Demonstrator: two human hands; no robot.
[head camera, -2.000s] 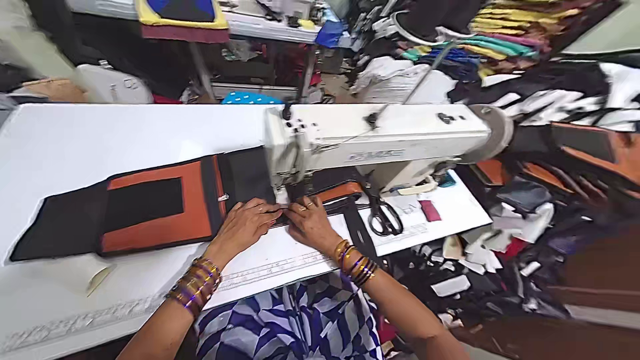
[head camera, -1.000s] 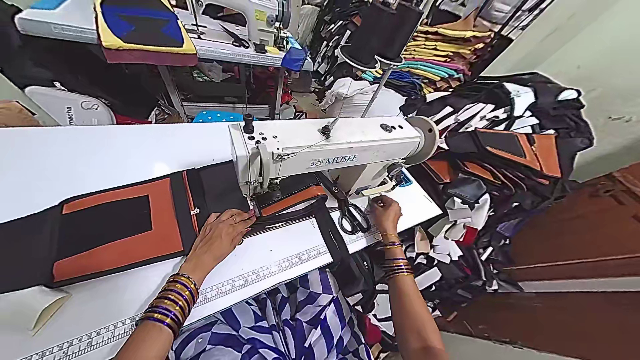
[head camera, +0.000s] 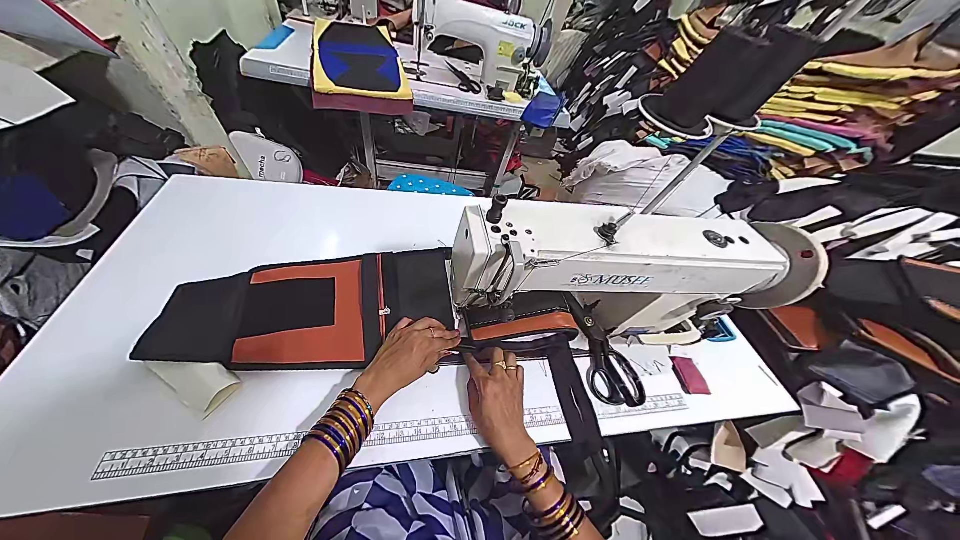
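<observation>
A long black fabric panel with an orange patch (head camera: 349, 311) and a zipper lies on the white table, its right end under the needle area of a white sewing machine (head camera: 600, 259). Flat on the panel's near edge, beside the presser foot, rests my left hand (head camera: 412, 352). My right hand (head camera: 496, 386) presses with its fingertips on a narrow black strip (head camera: 574, 390) at that same edge, just right of the left hand. The strip runs right and hangs over the table's front. Whether either hand pinches the material is hidden.
Black-handled scissors (head camera: 615, 375) lie right of my right hand, near a dark red scrap (head camera: 690, 375). A printed ruler scale (head camera: 247, 448) runs along the front edge. Fabric offcuts (head camera: 810, 442) are heaped at right; another sewing machine (head camera: 480, 37) stands behind.
My right hand has moved left from beside the scissors to the strip near the needle, next to my left hand. The view has shifted.
</observation>
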